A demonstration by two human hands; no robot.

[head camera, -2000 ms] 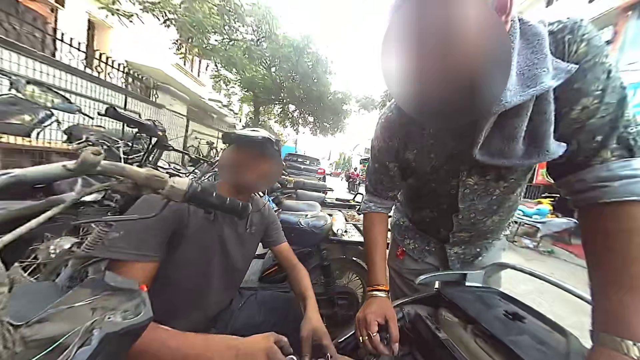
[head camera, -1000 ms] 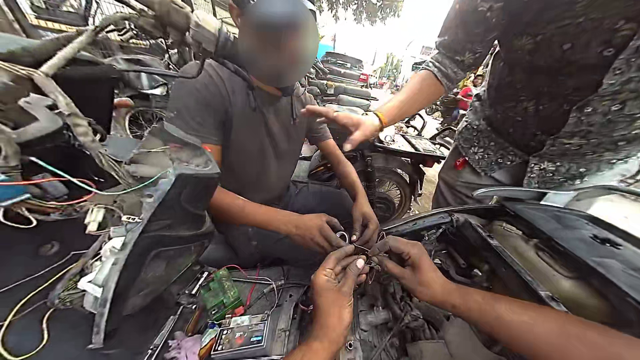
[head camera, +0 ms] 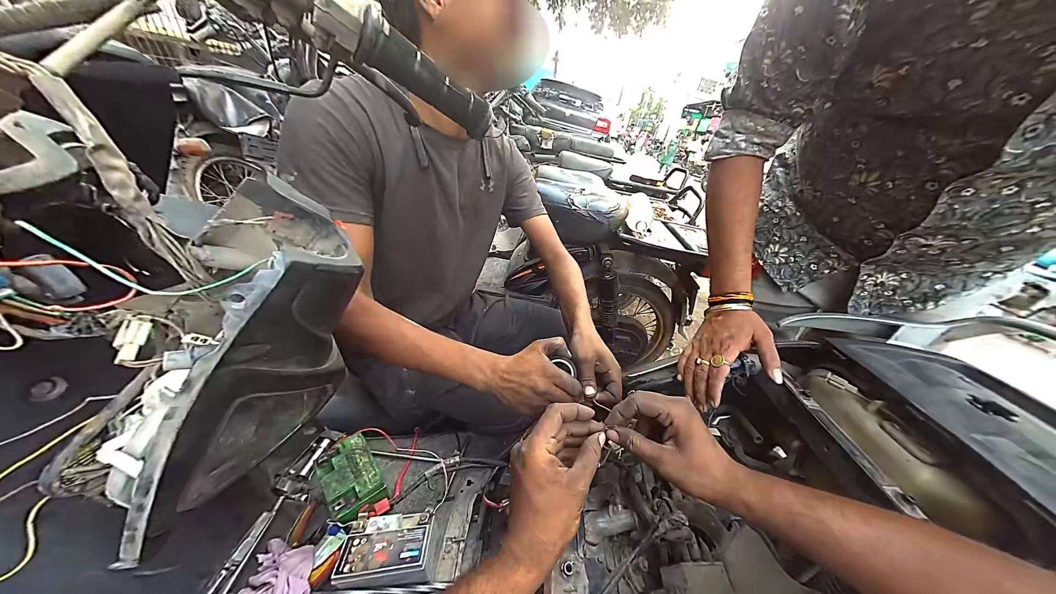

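Low in the centre, my left hand [head camera: 554, 474] pinches a thin electrical wire [head camera: 605, 431] between thumb and fingers. My right hand [head camera: 678, 445] meets it from the right, its thumb and forefinger on the same wire. Just beyond, a seated co-worker's hands [head camera: 569, 375] hold a roll of dark tape [head camera: 565, 365] and touch the wire's far part. Below my hands lies the grimy engine area [head camera: 639, 524] of an opened scooter. To the right, a standing person's hand [head camera: 726, 353] with rings and bangles rests on the scooter's frame.
A battery [head camera: 386, 551], a green plastic part [head camera: 351, 477] and a pink cloth [head camera: 280, 568] lie at lower left. A black scooter panel [head camera: 264, 388] with loose wires stands at left, under a handlebar grip [head camera: 425, 78]. Parked motorcycles [head camera: 582, 198] stand behind.
The standing person's hand, held out in the air a second ago, is now down on the scooter frame. My hands, not seen two seconds ago, stay together at the wire.
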